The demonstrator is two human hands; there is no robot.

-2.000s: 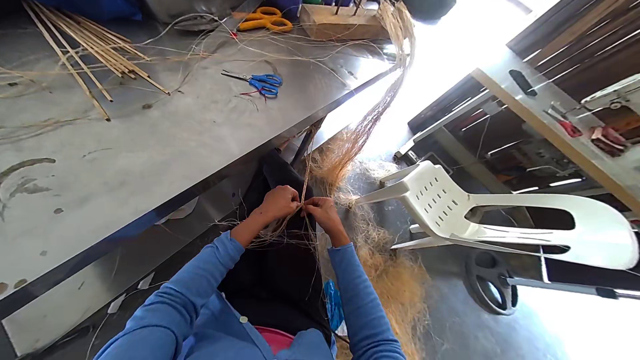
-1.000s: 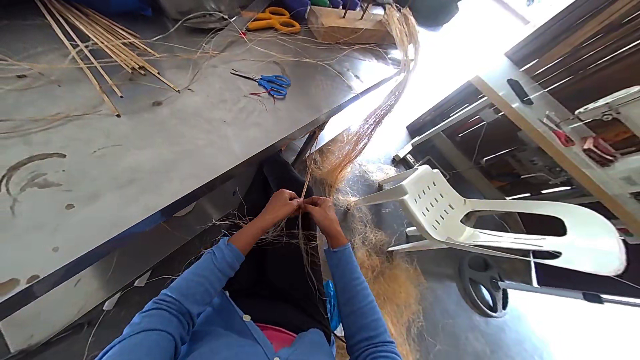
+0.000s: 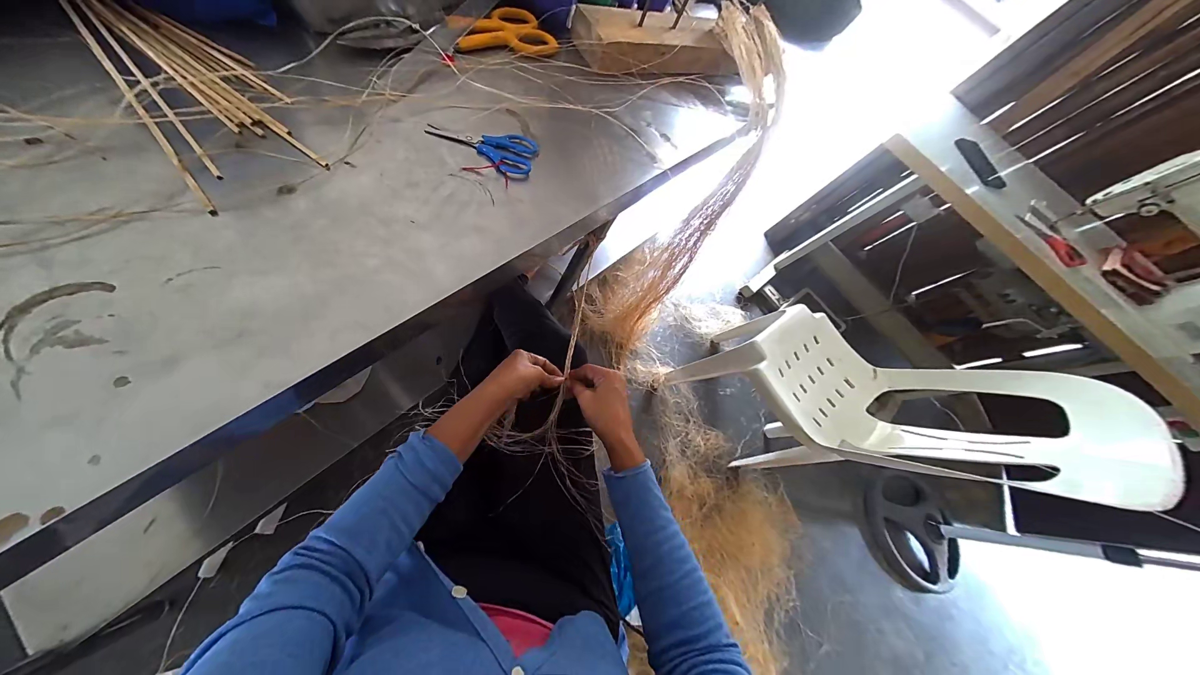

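Note:
My left hand (image 3: 527, 375) and my right hand (image 3: 598, 394) meet above my lap, fingertips pinching a thin strand of natural fiber (image 3: 576, 328). The strand runs up from my fingers toward the underside of the table edge. Below my hands, loose fiber ends (image 3: 553, 439) spread over my dark trousers. A hank of long pale fiber (image 3: 722, 197) hangs over the table's corner down toward the floor. Blue-handled scissors (image 3: 506, 155) lie on the metal table (image 3: 309, 281), with orange-handled scissors (image 3: 508, 33) farther back.
Thin wooden sticks (image 3: 178, 75) lie at the table's upper left. A wooden block (image 3: 647, 42) stands near the back corner. To the right are a white plastic chair (image 3: 816, 384), a black wheel (image 3: 909, 530) and a second table (image 3: 1041, 253). A fiber heap (image 3: 731, 544) covers the floor beside me.
Both hands have stayed close together on the strand above my lap, with only small finger movements. Nothing else has plainly moved.

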